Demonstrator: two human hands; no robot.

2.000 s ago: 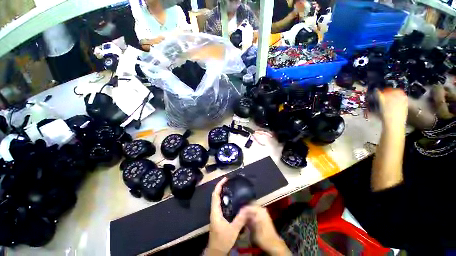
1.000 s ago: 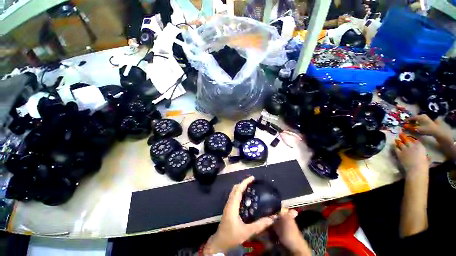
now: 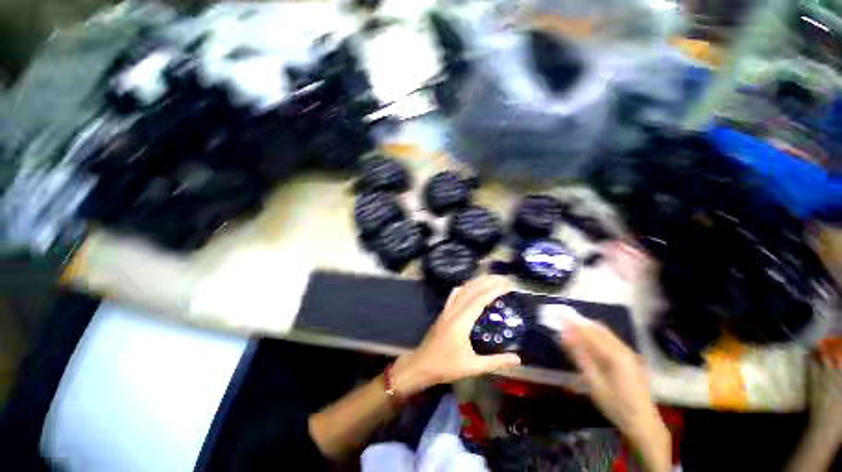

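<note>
The picture is blurred. My left hand [image 3: 462,334] holds a black camera housing [image 3: 499,324] over the front edge of the dark mat [image 3: 365,309]; its dotted face shows, with bright glare. My right hand [image 3: 605,361] is just right of the housing, with a small white wad [image 3: 558,318] at its fingertips. Several black housings with round dotted faces stand behind the mat; the one at the right [image 3: 547,262] has a bluish glare.
Black housings are heaped at left [image 3: 185,175] and right [image 3: 739,249]. A clear plastic bag [image 3: 517,129] with dark contents stands behind. A blue bin [image 3: 775,171] is at the back right, orange tape [image 3: 727,376] at the front right. Another person's arm [image 3: 824,406] shows at the right edge.
The view has swung left, so the bench things appear further right. My right hand has come away from the housing's underside and now shows a white wad. The housing stays in my left hand.
</note>
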